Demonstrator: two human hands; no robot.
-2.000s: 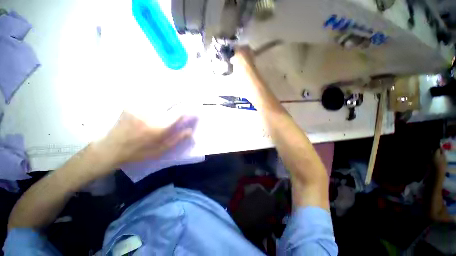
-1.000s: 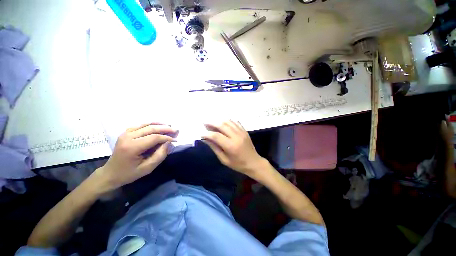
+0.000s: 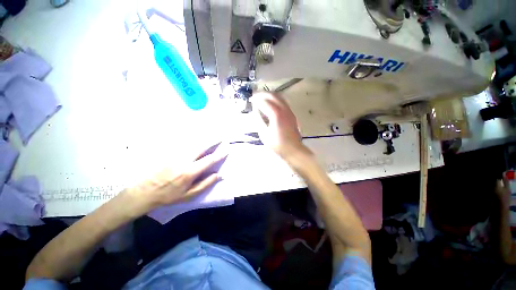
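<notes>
A lilac fabric piece (image 3: pixel 189 208) lies at the table's front edge, partly hanging over it; its upper part is washed out by the lamp. My left hand (image 3: pixel 178 182) lies on it with fingers apart, pointing toward the needle. My right hand (image 3: pixel 278 122) is just right of the presser foot (image 3: pixel 245 102), fingers curled; what is between its fingertips cannot be told. The sewing machine head (image 3: pixel 317 56) stands above. Snips (image 3: pixel 246 139) lie partly hidden beside my right hand. The tweezers (image 3: pixel 289 84) show only in part behind it.
A bright blue bottle-shaped tool (image 3: pixel 180 76) lies left of the needle. Lilac cut pieces (image 3: pixel 33 107) are heaped at the left. A black bobbin winder wheel (image 3: pixel 365 131) is at right. A wooden ruler (image 3: pixel 423 175) hangs over the edge. Another person's arm (image 3: pixel 505 221) shows at far right.
My right hand has moved from the front edge up to the presser foot, now over the snips. My left hand has flattened and reaches forward on the fabric. The view has shifted, showing the machine head again.
</notes>
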